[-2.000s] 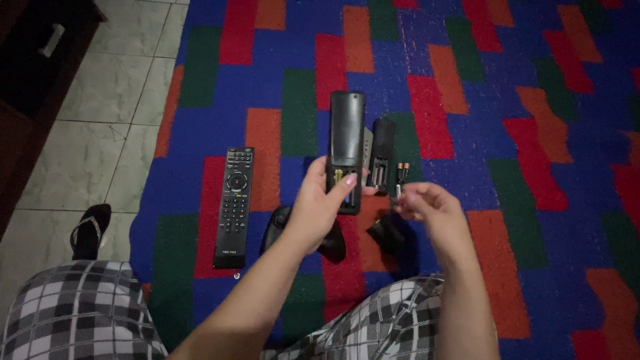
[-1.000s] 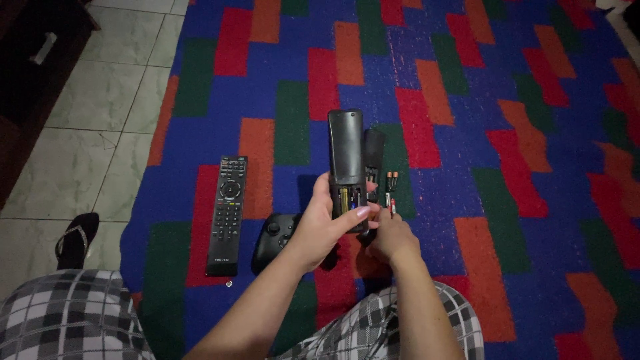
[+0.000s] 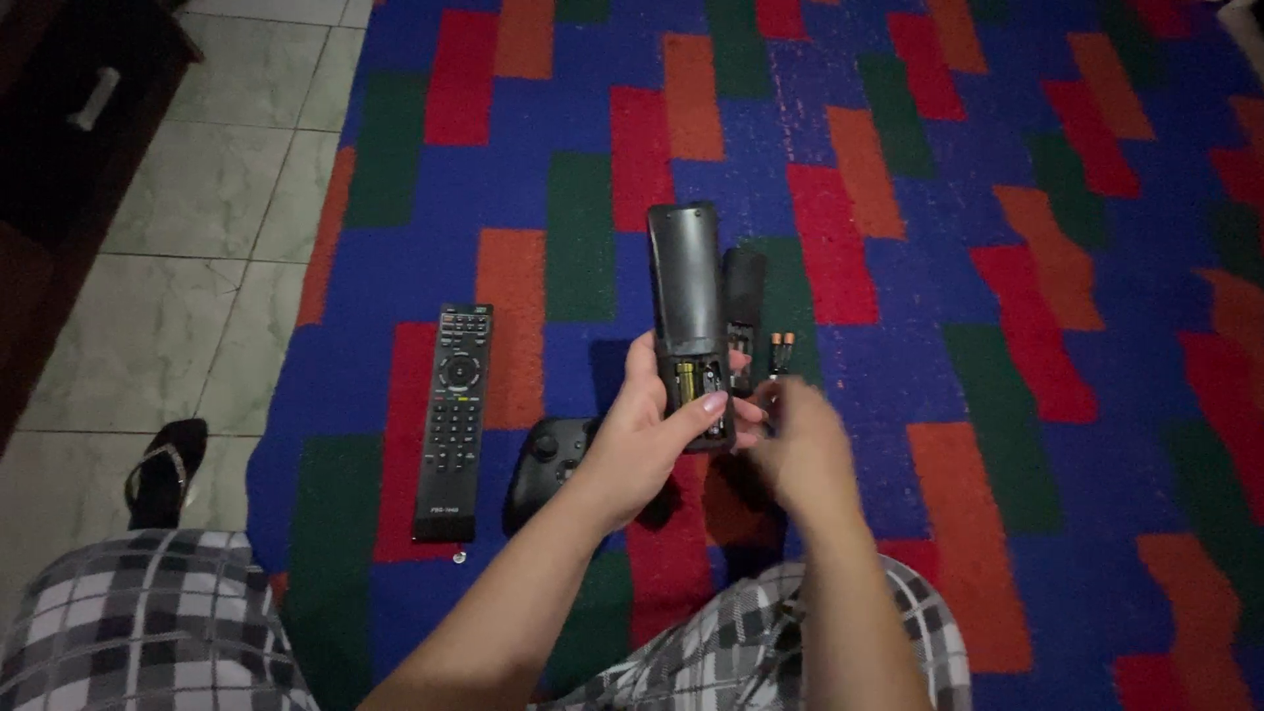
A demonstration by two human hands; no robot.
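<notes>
My left hand [image 3: 642, 434] holds a black remote control [image 3: 685, 281] back side up, its battery compartment uncovered, with the thumb over the lower part. Two batteries [image 3: 687, 383] lie inside, one of them yellowish. Blurred, my right hand [image 3: 805, 444] is just right of the remote's lower end; whether its fingers hold anything cannot be told. Behind the held remote lies a second black remote [image 3: 743, 286], back up, its compartment uncovered too. Close to its right are two batteries with copper-coloured ends [image 3: 782, 341], partly hidden by my right hand.
A long black remote [image 3: 456, 425] lies buttons up on the left of the patterned woven blanket [image 3: 578, 237]. A black game controller [image 3: 541, 464] sits partly under my left forearm. A small round shiny object [image 3: 459, 557] is below the long remote. Tiled floor and dark furniture [image 3: 94, 99] border the left.
My right hand was off to the right by the loose batteries two seconds ago, then came in against the held remote; now it is a little apart from the compartment.
</notes>
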